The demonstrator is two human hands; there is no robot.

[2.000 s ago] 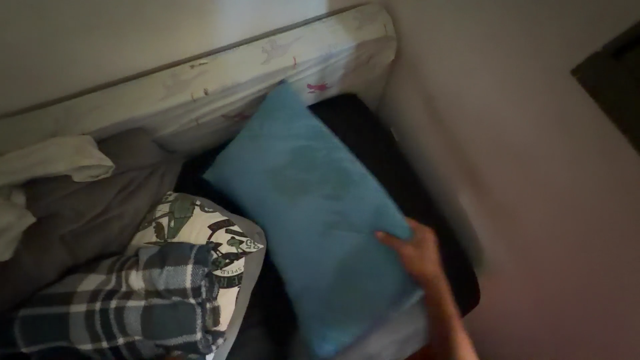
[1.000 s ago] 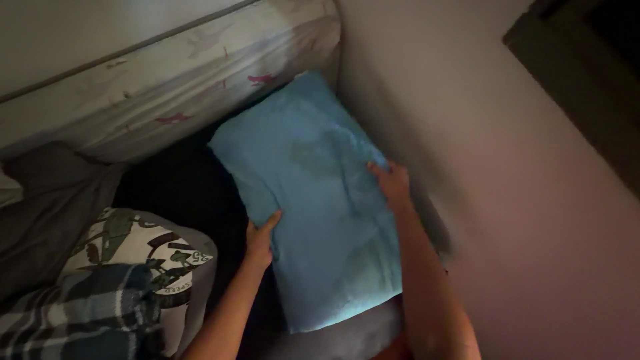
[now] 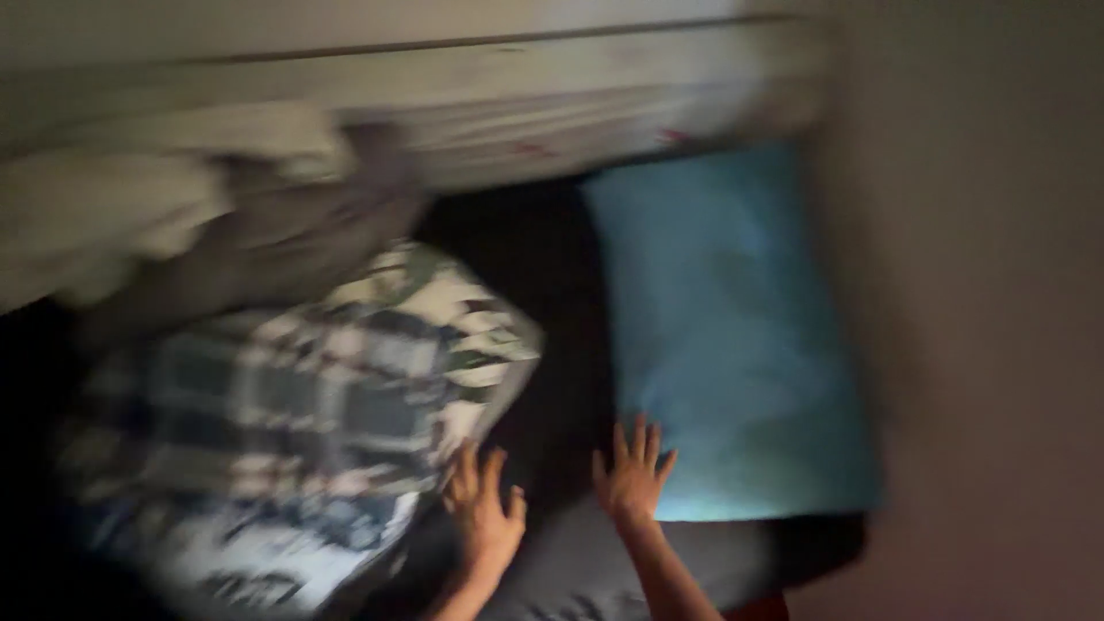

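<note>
A blue pillow [image 3: 733,336] lies at the right end of a bed with a black sheet [image 3: 526,250]. My right hand [image 3: 636,479], fingers spread, is at the pillow's lower left edge; whether it touches is blurred. My left hand [image 3: 486,509] has its fingers apart and is nearest to the right edge of a printed pillow [image 3: 492,345]. A plaid cloth [image 3: 293,397] in dark and pale checks lies over that printed pillow. Neither hand holds anything.
Behind the bed runs a pale padded side [image 3: 535,112] with red marks. Grey bedding [image 3: 285,233] and a cream cloth [image 3: 112,198] are heaped at the upper left. A wall [image 3: 975,345] borders the right side. Something red [image 3: 763,608] shows at the bottom edge.
Both hands have let go of the blue pillow, which now lies flat against the corner. My left hand is now by the printed pillow. The view has swung left.
</note>
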